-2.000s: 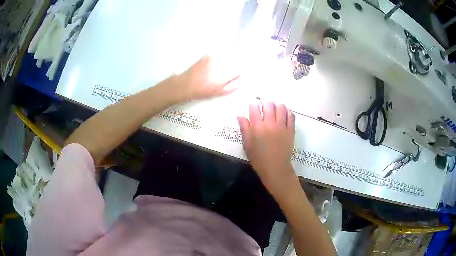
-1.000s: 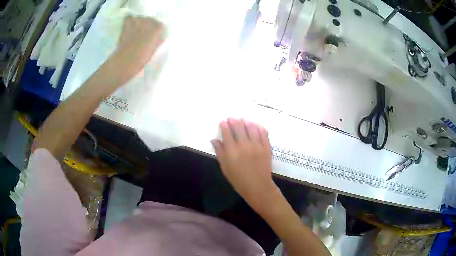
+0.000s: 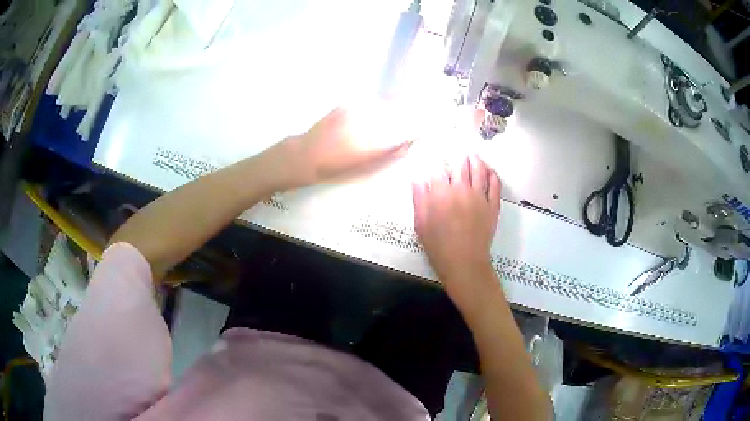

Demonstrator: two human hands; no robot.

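The white sewing machine stands at the right, its needle area washed out by the lamp's glare. My left hand lies on the white table left of the needle, fingers stretched toward it and partly lost in glare. My right hand lies palm down just in front of the needle area, fingers pointing at it. Any fabric under the hands is too bright to make out, so I cannot tell what they hold. Pale fabric lies on the table's far left part.
Black shears and a small silver tool lie on the machine bed at right. The grey-white lamp is left of the needle. White fabric bundles hang over a blue bin at left. Yellow-framed stands flank the table below.
My left hand has come back from the far left to the needle area. My right hand has moved right and forward, closer to the needle. Pale fabric now lies at the far left.
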